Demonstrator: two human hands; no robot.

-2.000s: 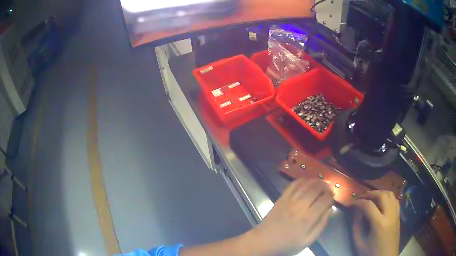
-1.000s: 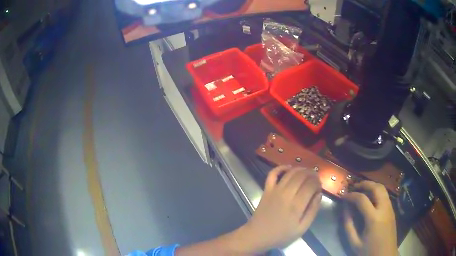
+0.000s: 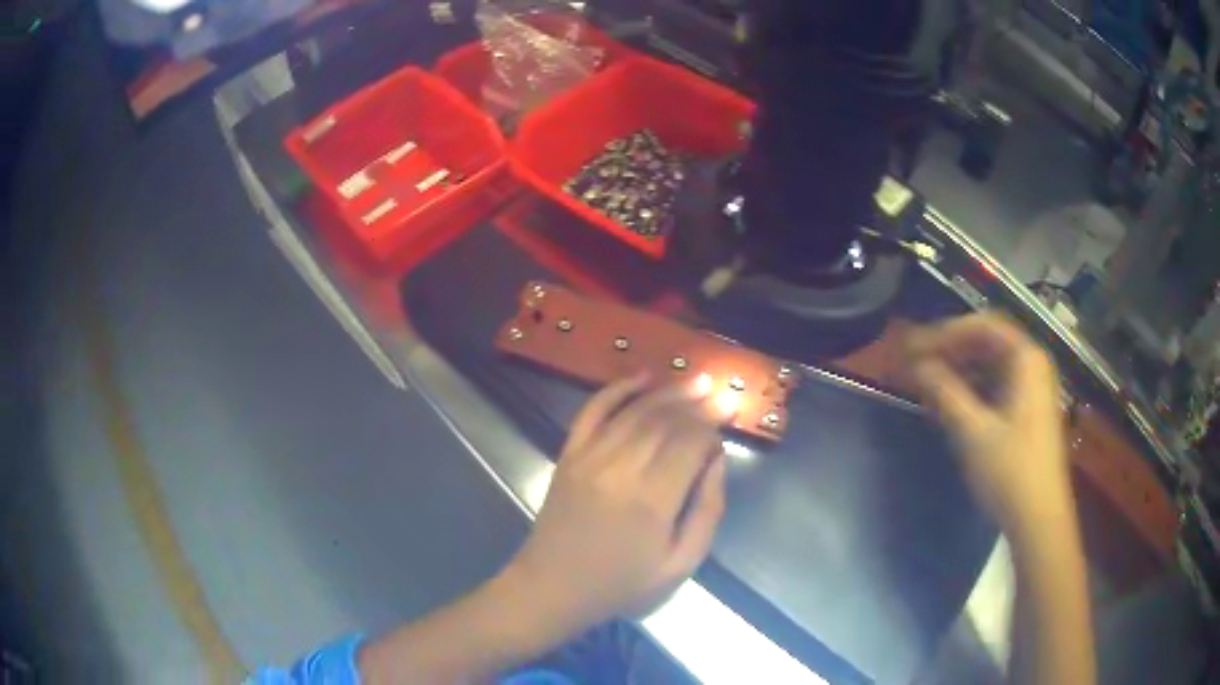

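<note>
A flat copper plate with small silvery fasteners lies on the black mat, under a bright spot near its right end. My left hand is at its near edge, fingers bent against it; the fingertips are partly hidden. My right hand is raised to the right of the plate, apart from it. It is blurred, its fingers curled, and I cannot tell if anything is between them. The black microscope column stands behind the plate.
A red bin of grey metal pieces stands behind the plate. A red bin with white labels is left of it, with a clear plastic bag behind. Another copper piece lies beyond a thin silvery edge. Stacked plates are at right.
The view has turned right, shifting the scene left. Before that, the plate slid left under my hands. My right hand has come off the plate's right end and moved away to the right.
</note>
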